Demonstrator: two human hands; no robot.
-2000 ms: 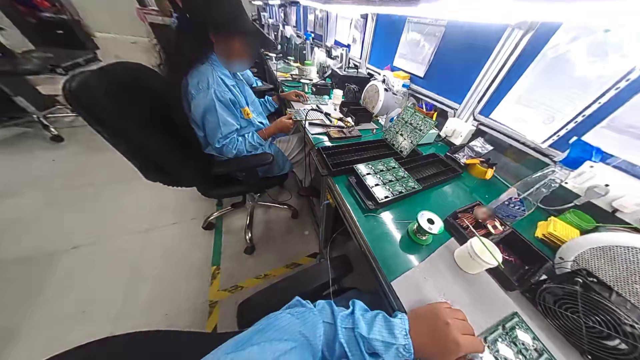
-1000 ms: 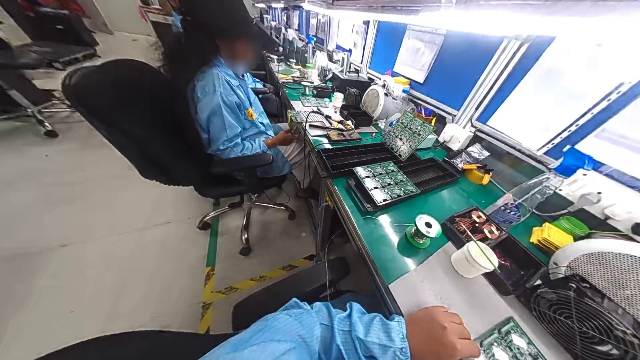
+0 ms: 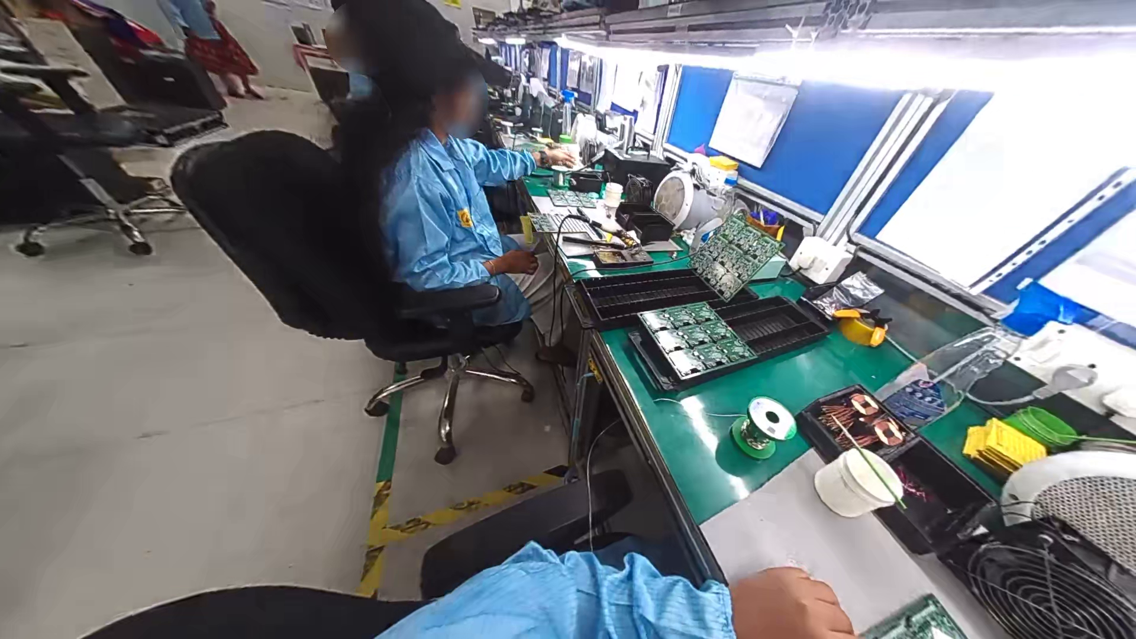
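Observation:
My left hand rests low in the view on the grey mat, back of the hand up, in a blue sleeve. Its fingertips are hidden, so whether it grips anything cannot be told. Just right of it, a green circuit board is cut off by the bottom edge. Beyond the hand stand a white cup with a thin green stick across it and a spool of solder wire. A panel of circuit boards lies on a black slotted tray; another panel leans upright behind. My right hand is out of view.
A black bin of copper coils, a black fan, yellow pieces and a yellow-handled tool lie along the bench's right side. A co-worker in blue sits on a black chair at the same bench.
The co-worker's one arm now reaches out over the bench, while the other hand is near the lap. Part of another person now shows at the top left. My left hand stays by the circuit board.

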